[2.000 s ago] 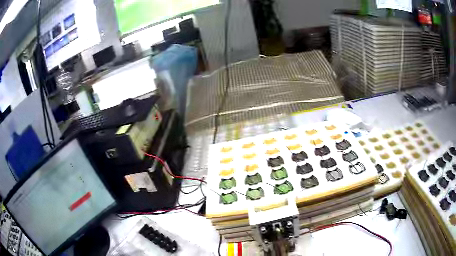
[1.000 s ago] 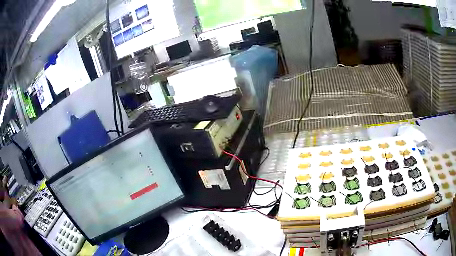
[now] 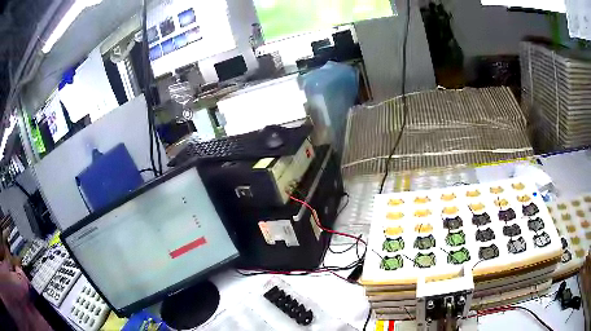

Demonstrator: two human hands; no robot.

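Observation:
Neither of my hands is in view. A white foam tray (image 3: 376,249) on a stack of trays stands at the right. Its near-left pockets hold green-faced modules (image 3: 424,259); dark modules (image 3: 481,234) fill pockets to the right. Far and left pockets look tan-yellow. The pale test fixture (image 3: 445,294) stands at the tray's near edge, cut off by the bottom of the picture. A row of small black parts (image 3: 288,305) lies on the white surface. The monitor (image 3: 152,239) shows a red bar.
Black instrument boxes (image 3: 295,242) stand behind the monitor with a keyboard (image 3: 220,149) on top. Red and black leads run to the fixture. A film-wrapped tray stack (image 3: 440,129) is behind the tray. A loose black part (image 3: 568,296) lies right. A person's arm shows far left.
The view has turned left since two seconds ago, so the monitor and trays sit further right. Between one second ago and now it barely shifts. The red bar stays.

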